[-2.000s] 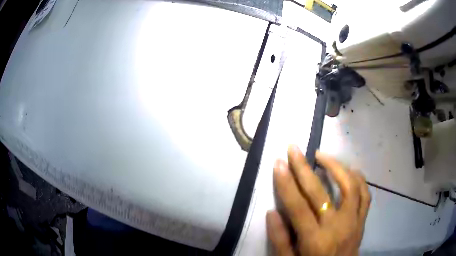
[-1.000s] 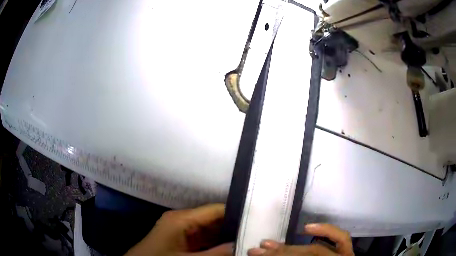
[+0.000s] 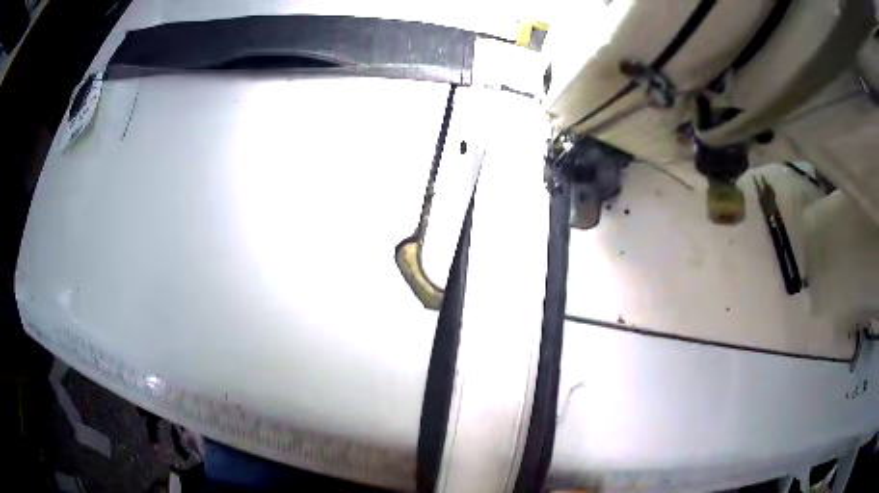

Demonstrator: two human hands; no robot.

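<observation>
A long white template lies lengthwise from the presser foot to the table's front edge. A dark fabric strip shows along both its long sides, wider at the lower left. The strip's right edge runs to the foot; the needle is too small to make out. A sliver of skin, seemingly my right hand, shows at the bottom edge beside the strip; its grip is cut off. My left hand is out of the picture.
Dark bands lie at the back left, near a paper label. Black thread snips lie right of the cream machine head and brass-coloured knob. Scraps lie below the table at left.
My hands, on the strip and template one second ago, have dropped almost wholly out of the picture. The view has shifted, so the dark bands at the back show again.
</observation>
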